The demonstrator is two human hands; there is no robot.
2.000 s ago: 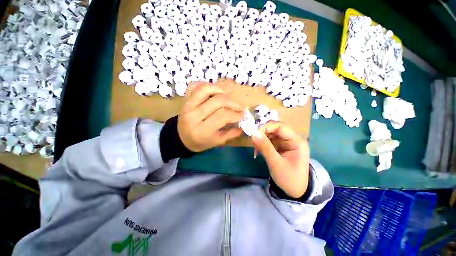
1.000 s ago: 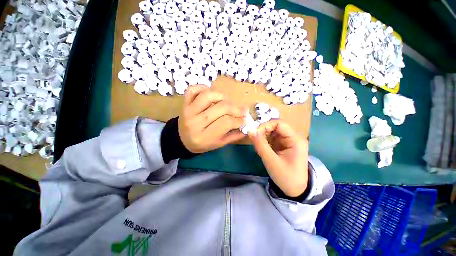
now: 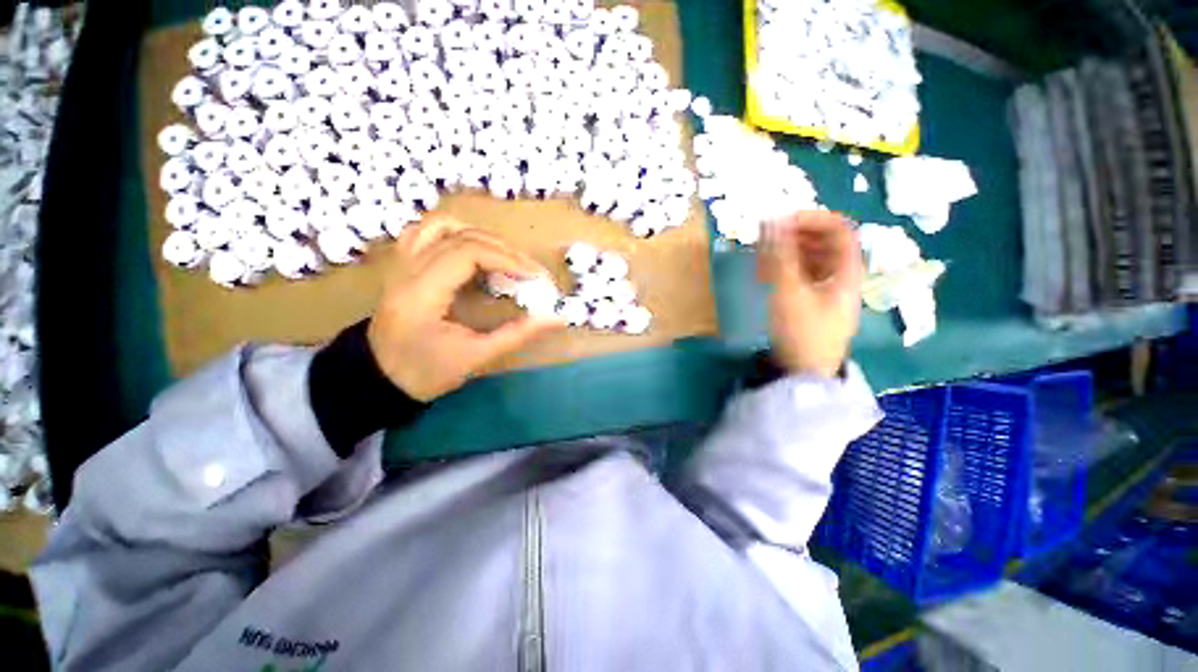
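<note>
Many white housings [image 3: 394,112] stand in rows on the brown cardboard sheet [image 3: 223,322]. A small group of several housings [image 3: 607,292] stands apart near the sheet's front edge. My left hand [image 3: 453,305] is above the sheet, thumb and fingers closed on a white housing [image 3: 528,292], just left of that group. My right hand [image 3: 811,282] is blurred at the right, over the green bench between the heap of flat white pieces [image 3: 749,177] and the crumpled tissue [image 3: 907,278]. Whether it holds anything cannot be told. The glue bottle is hard to make out by the tissue.
A yellow tray [image 3: 834,134] of white pieces stands at the back right. Another tissue clump [image 3: 930,190] lies in front of it. Grey-brown stacked boards [image 3: 1071,197] stand at far right, blue baskets [image 3: 975,479] below. A parts heap [image 3: 24,236] shows at far left.
The view has swung right. My right hand has left my left hand and moved right towards the heap and tissue. My left hand still holds a white part.
</note>
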